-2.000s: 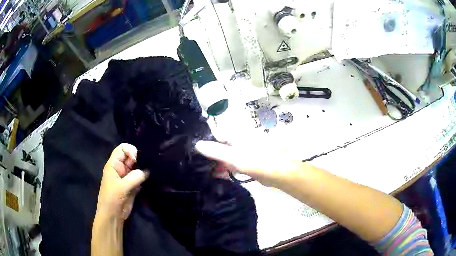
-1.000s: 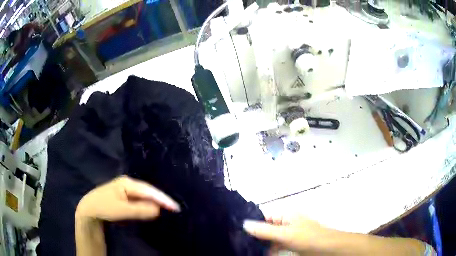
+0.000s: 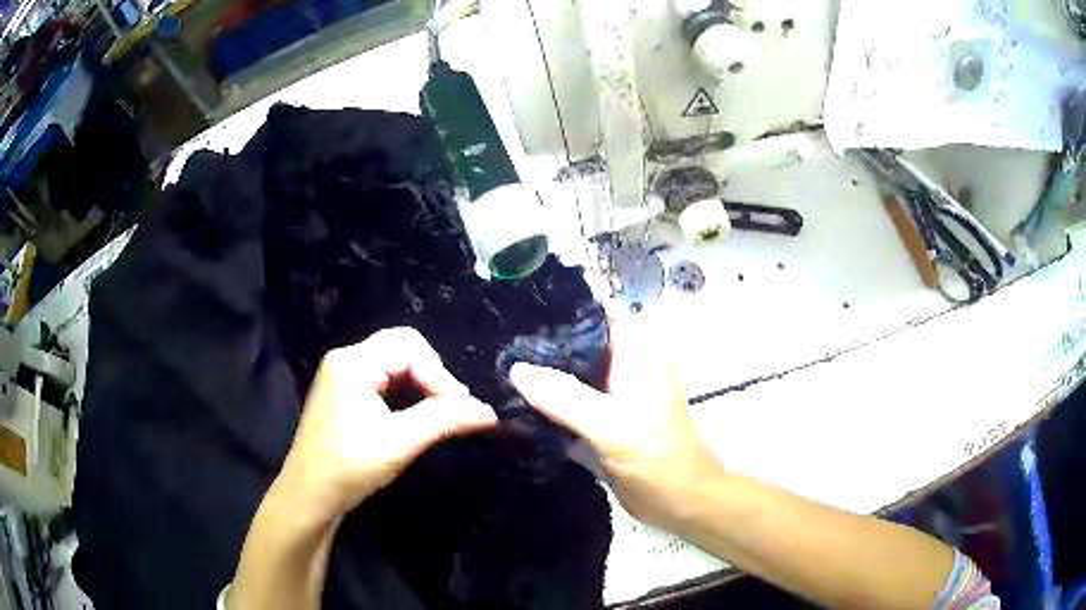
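Note:
A large black garment piece [image 3: 179, 346] covers the left and middle of the white table. Its right part looks crinkled, and a bluish, puckered strip [image 3: 560, 342] shows beside my right thumb. My left hand [image 3: 393, 399] is over the middle of the cloth, thumb and index finger tips together at a fold. My right hand [image 3: 619, 417] holds the cloth's right edge, thumb on top and fingers partly hidden. The dark green lamp [image 3: 476, 143] with a white end hangs just above the cloth, left of the sewing machine head [image 3: 762, 72].
Black thread snips [image 3: 762, 218] lie on the machine bed. Dark-handled scissors [image 3: 959, 244] and a brown-handled tool [image 3: 911, 238] lie at the right, below a handwritten paper [image 3: 941, 89]. The tension dial [image 3: 703, 221] is low on the machine. The table's curved front edge runs at lower right.
Both hands have moved up from the lower cloth toward the machine. The right side of the cloth has shifted up and right, close to the needle area, and the bluish strip is now exposed.

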